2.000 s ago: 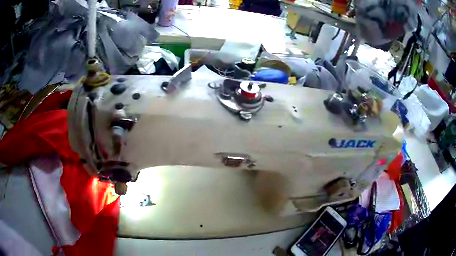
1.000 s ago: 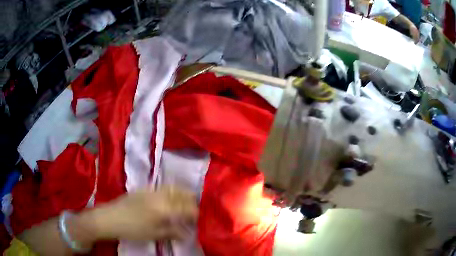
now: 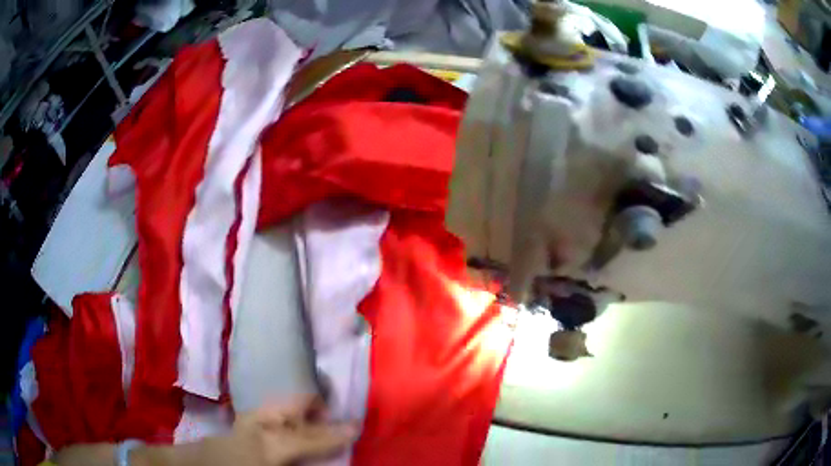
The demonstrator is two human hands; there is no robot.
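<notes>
Red fabric (image 3: 428, 319) lies left of the sewing machine head (image 3: 656, 164), its right part in the lamp glow beside the presser foot and needle area (image 3: 569, 319). A pale pink band (image 3: 342, 264) runs down its left edge. Another red piece (image 3: 173, 227) with a long pale band (image 3: 214, 209) and dark red edging lies further left. My left hand (image 3: 287, 435), with a bracelet at the wrist, reaches in from the lower left. It is blurred at the bottom edge, over the lower end of the pale pink band; its grip cannot be made out. My right hand is not in view.
The cream machine bed (image 3: 656, 382) lies under the arm at the right. Grey fabric (image 3: 419, 23) is heaped behind. More red fabric (image 3: 82, 364) lies at the lower left. White table (image 3: 87, 246) shows at the left. Dark clutter fills the upper left.
The view has turned left onto the fabric, then closer. My left hand has come into view and now sits lower in the picture. The two pale bands lie further apart, with grey-white surface between them.
</notes>
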